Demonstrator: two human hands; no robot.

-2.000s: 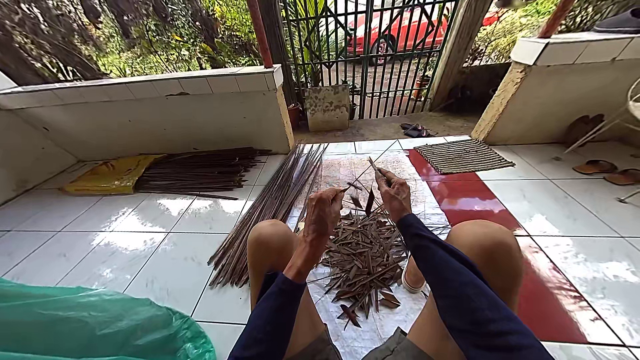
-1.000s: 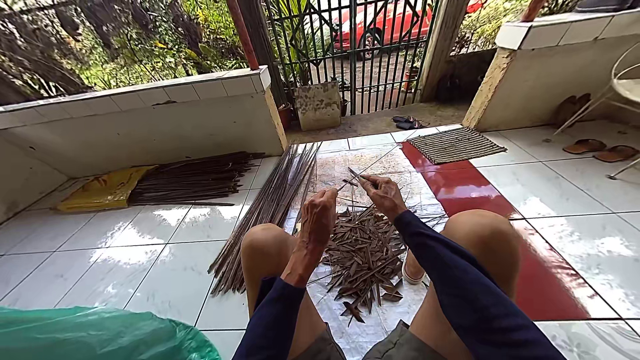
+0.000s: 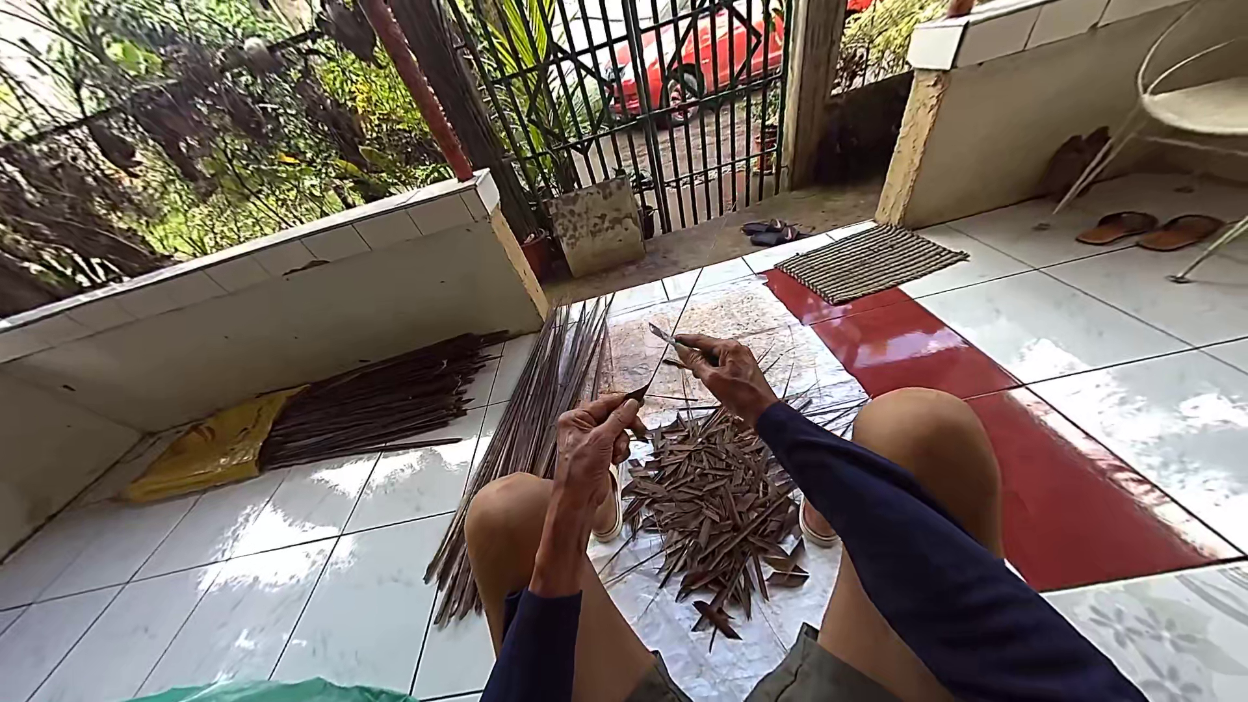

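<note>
My left hand (image 3: 591, 444) pinches the dark leafy end of a thin brown strip (image 3: 639, 394) between thumb and fingers. In my right hand (image 3: 720, 369) is a small knife (image 3: 668, 338), its blade pointing up and left beside the strip's thin stem. Below both hands, between my feet, lies a heap of brown dried leaf pieces (image 3: 717, 492) on a white plastic sheet (image 3: 829, 370). Long thin brown stalks (image 3: 546, 400) lie in a bundle left of the heap, partly behind my left hand and knee.
Another bundle of dark stalks (image 3: 380, 405) lies on the left with a yellow plastic sack (image 3: 214, 448). A green plastic bag (image 3: 283, 692) shows at the bottom edge. Ahead are a doormat (image 3: 871, 262), a metal gate (image 3: 673, 127) and low walls. Sandals (image 3: 1116, 228) and a chair (image 3: 1194, 107) stand right.
The hands were closer together a second ago; now the right hand with the knife is farther up and right of the left hand. The view has tilted.
</note>
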